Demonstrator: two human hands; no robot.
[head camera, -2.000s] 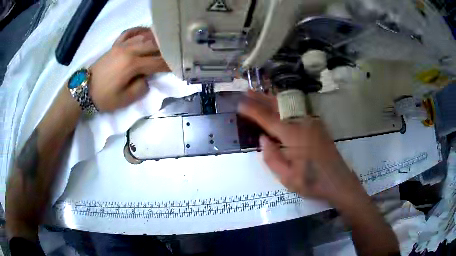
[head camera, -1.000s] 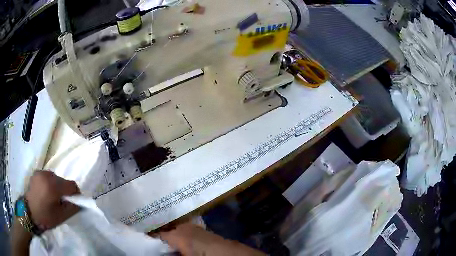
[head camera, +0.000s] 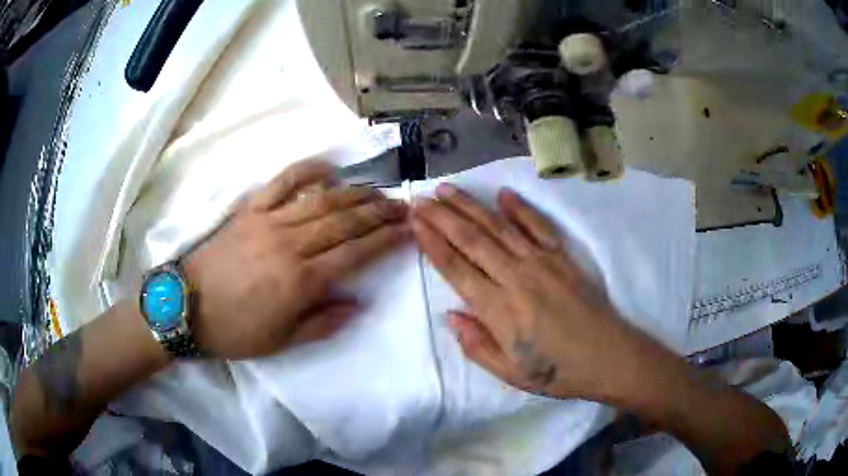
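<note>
A white cloth panel lies over the machine bed and hangs off the table's front edge. A straight seam runs down it to the dark presser foot. My left hand, with a blue-faced watch, lies flat on the cloth left of the seam. My right hand lies flat on it right of the seam, fingers slightly apart. Both hands' fingertips almost meet at the seam just below the foot. The needle tip cannot be made out.
The cream machine head stands above the foot, with ridged tension knobs to its right. A dark bar is at upper left. Cream cloth lies left of the head. The printed ruler shows at right, and yellow-handled items at far right.
The view has swung back over the needle area. The white panel, held low before the table a second ago, now covers the bed up to the foot. Both hands have moved onto it.
</note>
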